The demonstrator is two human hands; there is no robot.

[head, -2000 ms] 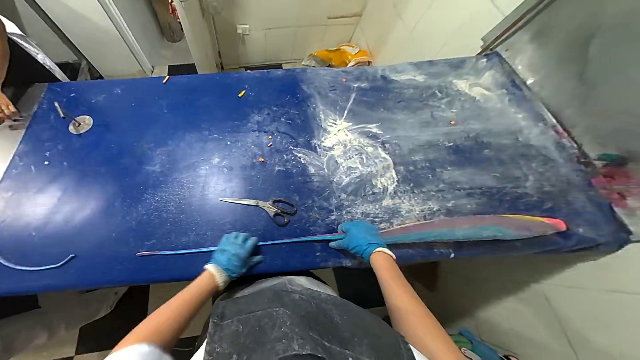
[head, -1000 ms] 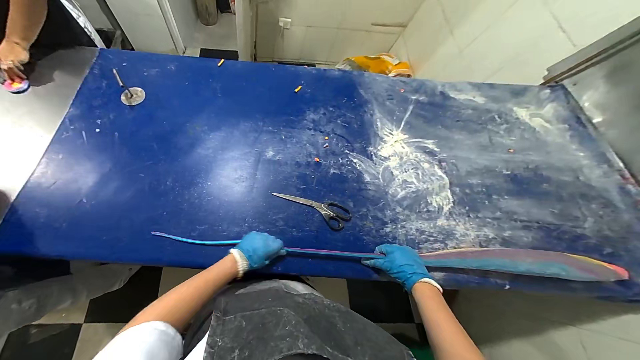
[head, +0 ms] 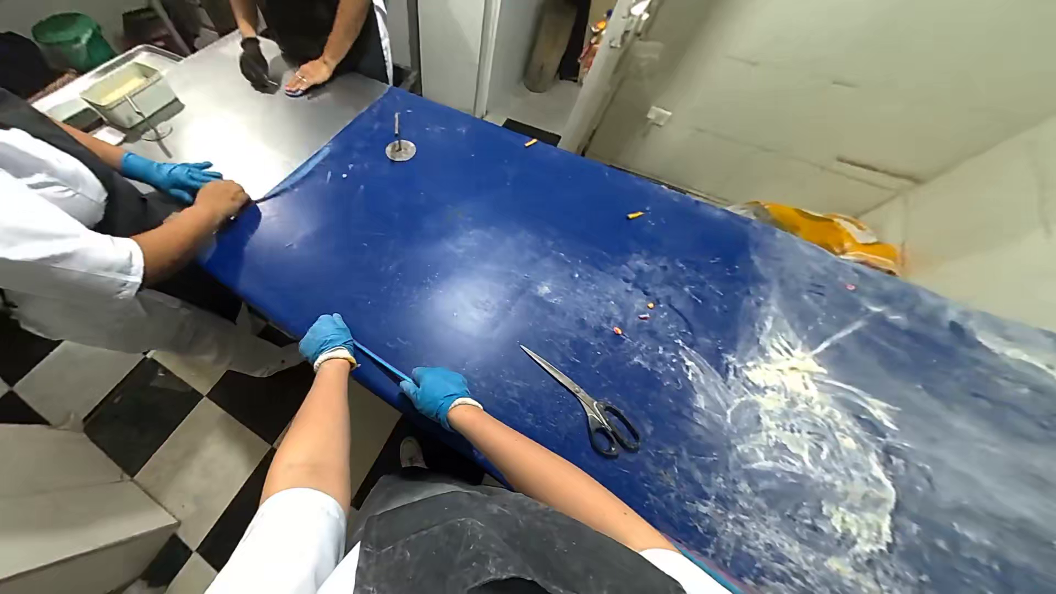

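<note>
A thin blue rope of soft, pliable material (head: 382,361) runs along the near edge of the blue-covered table (head: 462,239). My left hand (head: 327,337), in a blue glove, is closed around it near the edge. To its right, my right hand (head: 437,393), gloved as well, grips the same rope. A short stretch shows between the two hands. Scissors with black handles (head: 584,400) lie on the table to the right of my right hand. The rope's thicker end is mostly hidden by my right arm and the frame edge.
White powder (head: 808,429) covers the table's right part, and small orange bits (head: 618,331) lie mid-table. A metal disc with an upright handle (head: 401,149) stands near the far corner. Co-workers' hands (head: 177,176) are at the left, by a steel table (head: 223,91) with a metal pan (head: 132,95).
The view has swung left, bringing the co-workers in. My hands have moved left along the table edge and are closer together, both still on the rope.
</note>
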